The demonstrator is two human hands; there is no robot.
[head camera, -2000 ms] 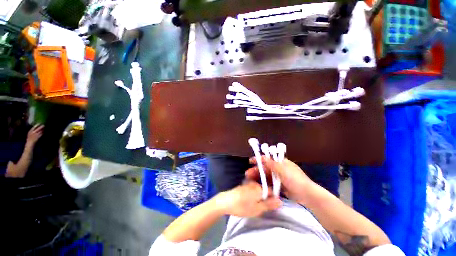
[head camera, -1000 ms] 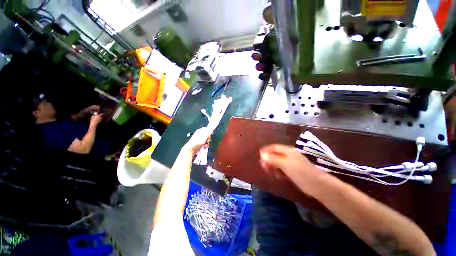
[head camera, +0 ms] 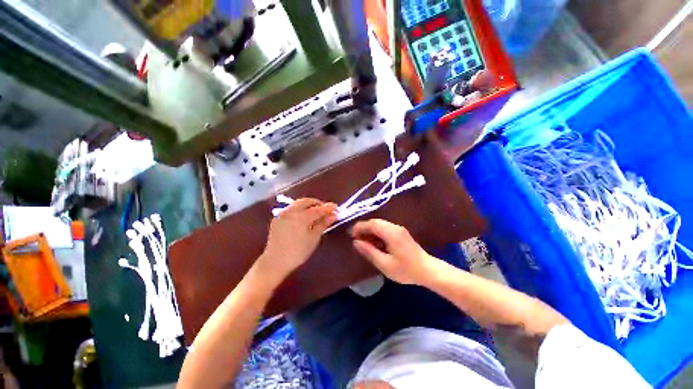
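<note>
A bunch of white cables (head camera: pixel 384 190) lies across the reddish-brown board (head camera: pixel 228 257). My left hand (head camera: pixel 302 228) is over the bunch's left part, its fingertips closed on the cords and hiding part of them; a few white ends show beyond it. My right hand (head camera: pixel 389 249) is just right of it at the bunch's near side, fingers bent and apart, with nothing visible in it. More white cables (head camera: pixel 156 285) lie bunched on the dark green table (head camera: pixel 110 304) at left.
The perforated metal plate (head camera: pixel 251 181) and dark mould block (head camera: pixel 308 129) lie beyond the board, under the green press. A red-orange control panel (head camera: pixel 486 57) stands behind right. A large blue crate (head camera: pixel 524 243) of white cables is at right. A lower blue bin holds whitish pieces (head camera: pixel 277 361).
The view has turned right. My left hand has left the cables on the green table and come to the bunch on the board. My right hand has moved to the bunch's near side.
</note>
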